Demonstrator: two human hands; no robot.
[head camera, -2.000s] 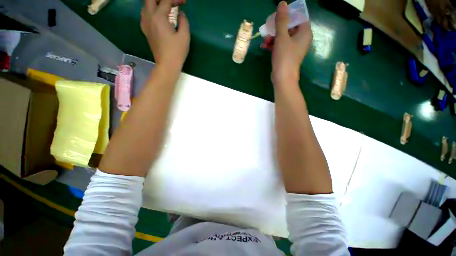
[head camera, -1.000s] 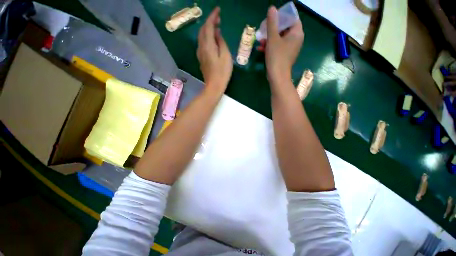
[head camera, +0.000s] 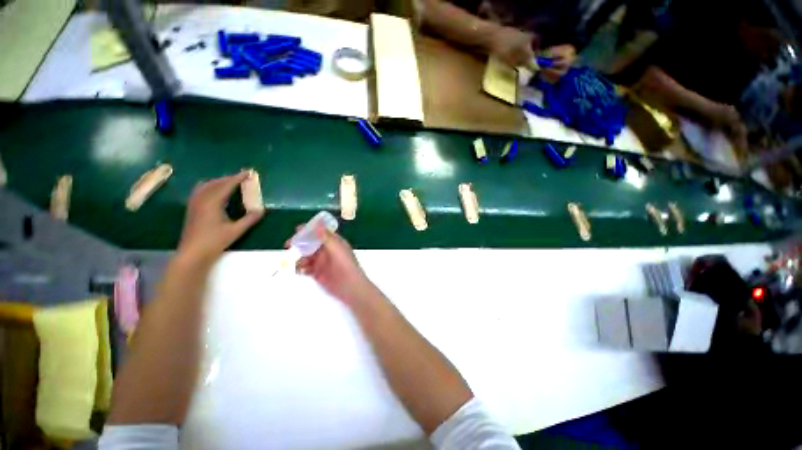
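My left hand has its thumb and forefinger at the two ends of a small beige part on the green conveyor belt. My right hand holds a translucent white squeeze bottle over the near edge of the belt, its nozzle end towards the lower left over the white work surface. More beige parts lie spaced along the belt, one just beyond the bottle and one left of my left hand.
A pink part and yellow sheet are at left. Across the belt are a heap of blue cylinders, a tape roll and people's hands. Blue cylinders lie along the belt's far side. Grey-white blocks stand at right.
The view has lifted and turned, showing the far bench. My left hand, open beside the parts before, now has its fingers around a beige part. The bottle has drawn back to the belt's near edge.
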